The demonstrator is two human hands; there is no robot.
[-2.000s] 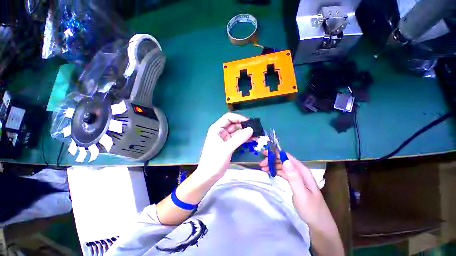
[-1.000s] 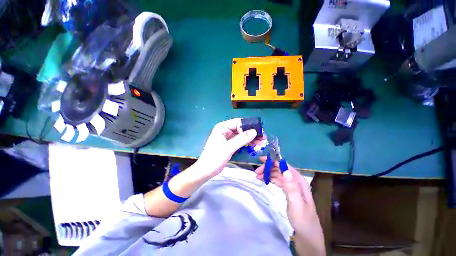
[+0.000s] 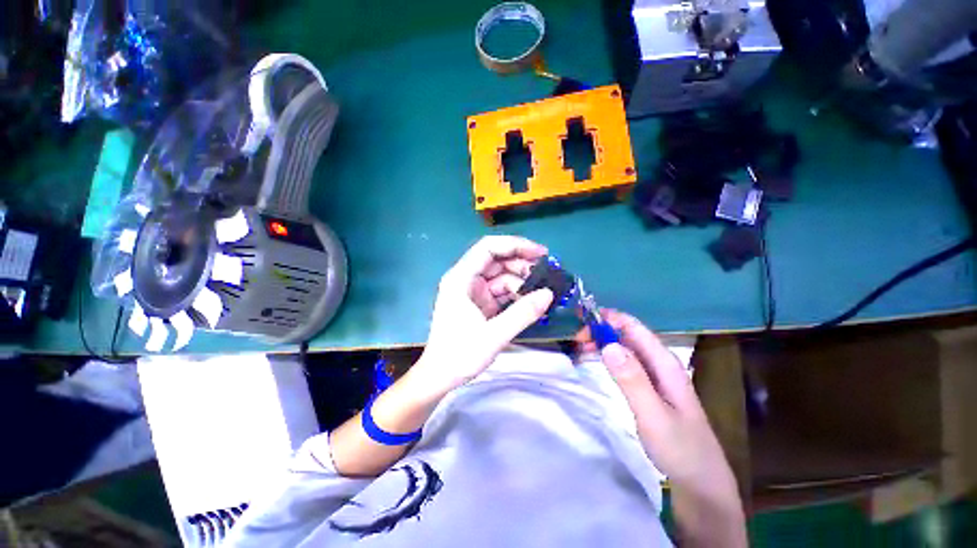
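Observation:
My left hand (image 3: 484, 305), with a blue band on the wrist, holds a small black plastic housing (image 3: 549, 278) between thumb and fingers over the near bench edge. My right hand (image 3: 641, 369) holds blue-handled flush cutters (image 3: 602, 330). The cutters' metal jaws point up-left and are at the housing's right side; whether they touch it I cannot tell. Small blue bits show around the housing, partly hidden by my left hand. The orange fixture (image 3: 546, 191) with two dark cutouts stands just beyond my hands.
A grey blower (image 3: 289, 280) with white tabs stands at left. A tape roll (image 3: 510, 64) lies behind the fixture. A silver-white box (image 3: 654, 91) stands behind right. Black parts (image 3: 734, 244) are heaped right of the fixture, near a black cord (image 3: 857, 310). Open cartons (image 3: 836, 412) are below.
The housing has tilted in my left hand. The cutters' handles have come closer together, and the jaws have moved nearer the housing. The camera view has also shifted.

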